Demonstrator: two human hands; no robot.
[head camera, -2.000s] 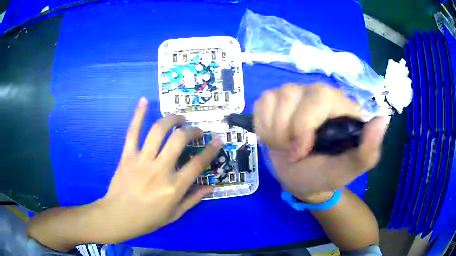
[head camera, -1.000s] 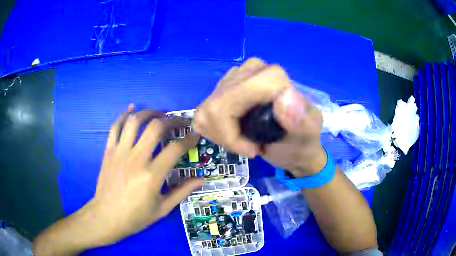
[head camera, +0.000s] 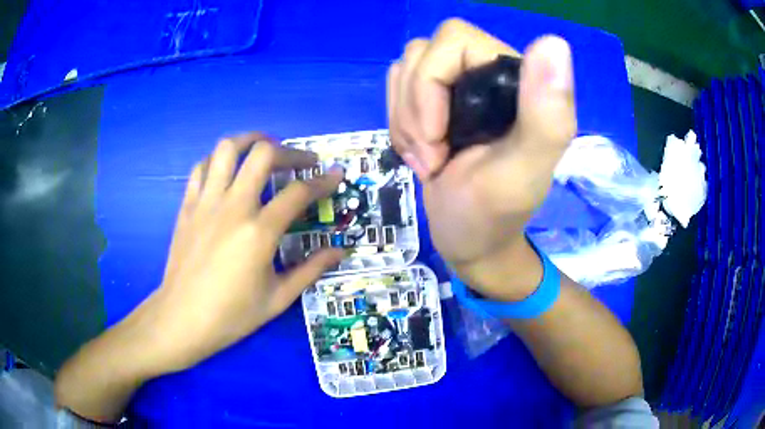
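Note:
Two open white housings with green circuit boards lie one above the other, edges close together. My left hand (head camera: 239, 226) rests with spread fingers on the left part of the upper housing (head camera: 390, 239); thumb and fingertips are over its board, nothing visibly gripped. The lower housing (head camera: 376, 335) lies free, its yellow transformer (head camera: 360, 338) showing. My right hand (head camera: 486, 159) is closed round a black-handled tool (head camera: 484, 102), held at the upper housing's upper right. The tool's tip is hidden behind the fist.
Clear plastic bags (head camera: 616, 243) with white cords lie to the right, ending at a crumpled white bundle (head camera: 683, 178). Stacked blue sheets (head camera: 728, 251) stand at the right edge. Another blue sheet (head camera: 126, 42) lies at the upper left, over the blue mat (head camera: 168, 117).
Since one second ago, both housings show higher in the picture. My right hand with the tool has moved up and right, uncovering more of the upper housing. My left hand stays on it.

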